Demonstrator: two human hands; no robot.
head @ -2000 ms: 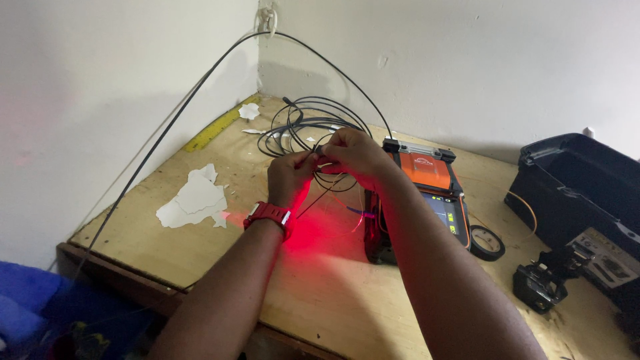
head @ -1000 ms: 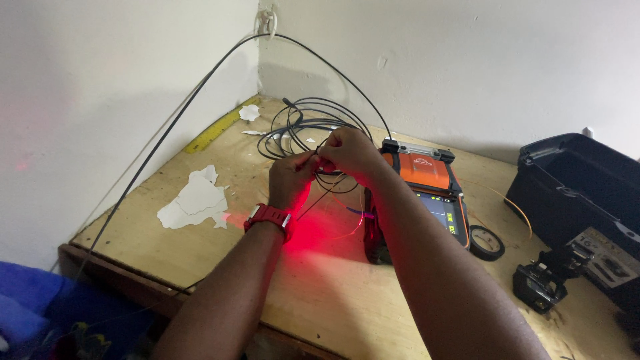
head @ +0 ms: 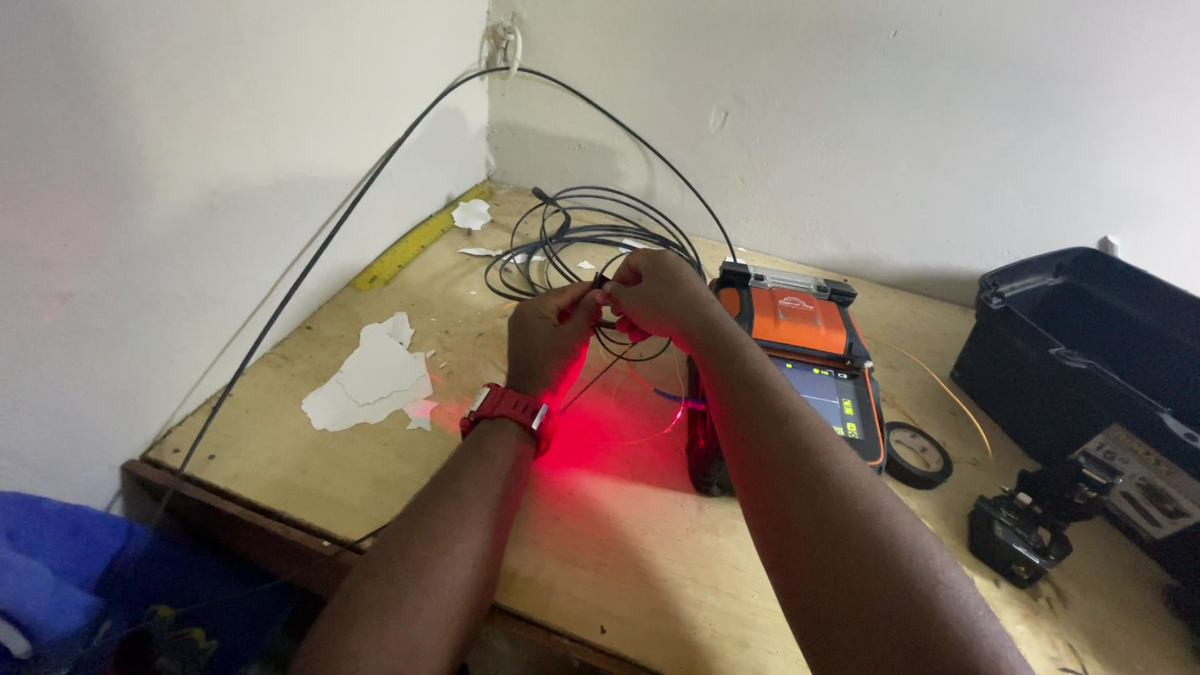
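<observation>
My left hand [head: 551,339], with a red watch [head: 506,415] on its wrist, and my right hand [head: 656,292] meet fingertip to fingertip, closed on a black cable [head: 601,280]. The fingers hide most of the held part. Behind them lies a coil of black cable [head: 600,230]. An orange and black fusion splicer [head: 797,319], its screen lit, stands to the right, partly behind my right forearm. A thin fiber [head: 677,417] glows red beside it, and red light falls on the table below my hands.
White paint flakes [head: 366,380] and a yellow strip [head: 422,242] lie at left. At right are a roll of black tape [head: 918,455], a small black device [head: 1020,534] and an open black toolbox [head: 1059,319]. A black cable [head: 342,217] arches over a wall hook [head: 506,47].
</observation>
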